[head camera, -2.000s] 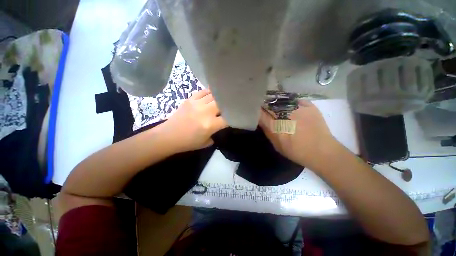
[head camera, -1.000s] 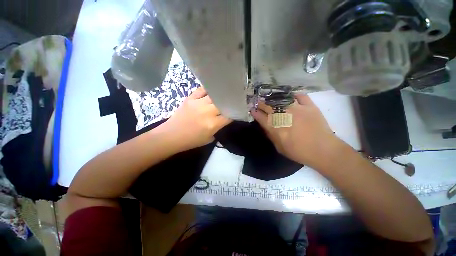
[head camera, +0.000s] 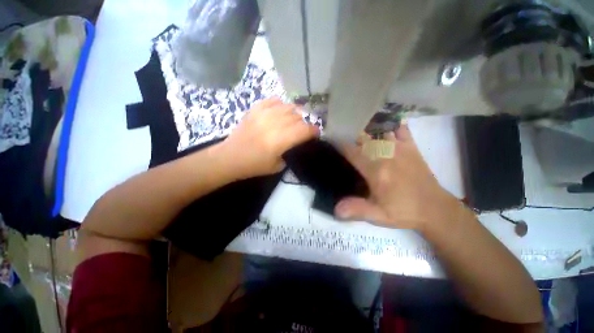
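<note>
The white lace overlay (head camera: 218, 107) lies left of the sewing machine head (head camera: 371, 52), with black fabric panel (head camera: 218, 205) in front of it and a black strip with a tab along its left edge. My left hand (head camera: 270, 135) presses on the fabric just left of the needle area, its fingers close together. My right hand (head camera: 397, 179) holds the black panel's right part, thumb toward me, fingers partly hidden behind the yellowish piece (head camera: 379, 149). The needle and foot are blurred and mostly hidden by the head.
A dark flat case (head camera: 493, 162) lies right of my right hand, with a small round brown piece (head camera: 520, 227) near it. A printed ruler (head camera: 319, 239) runs along the table's front edge. A plastic-wrapped grey cylinder (head camera: 218, 42) hangs left. More cut pieces (head camera: 32, 123) lie far left.
My right thumb has come out over the black fabric, and the panel's right part is drawn in and folded narrower. My left hand stays on the fabric. The camera view has shifted slightly.
</note>
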